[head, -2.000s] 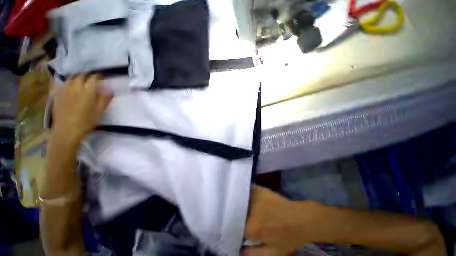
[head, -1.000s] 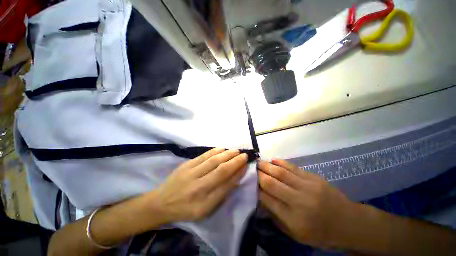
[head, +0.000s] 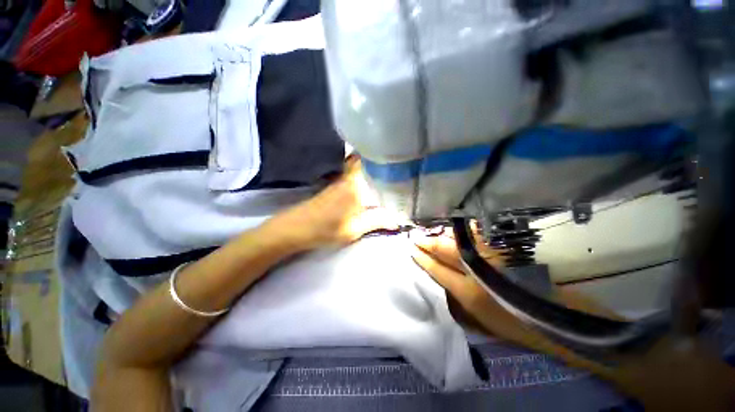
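The pale grey garment panel (head: pixel 322 298) with black stripes lies over the machine bed and hangs over the front edge. Its seam edge runs under the white machine head (head: pixel 451 96) in bright lamp glare. My left hand (head: pixel 346 205) is on the cloth left of the needle area, its fingers at the seam partly washed out. My right hand (head: pixel 455 269) has its fingertips on the cloth edge at the right of the seam, partly covered by a black cable. The needle and presser foot cannot be made out. A black panel (head: pixel 298 117) lies farther left.
The ruler-marked table edge (head: pixel 346 382) runs along the bottom. A cardboard surface (head: pixel 36 257) is at the left, with a red object (head: pixel 64 36) behind it. The black curved cable (head: pixel 524 310) crosses in front of my right hand and forearm.
Both hands and the seam edge have moved from the table's front edge up to the needle area. The view has shifted, so the machine head now covers the upper right and the scissors are out of sight.
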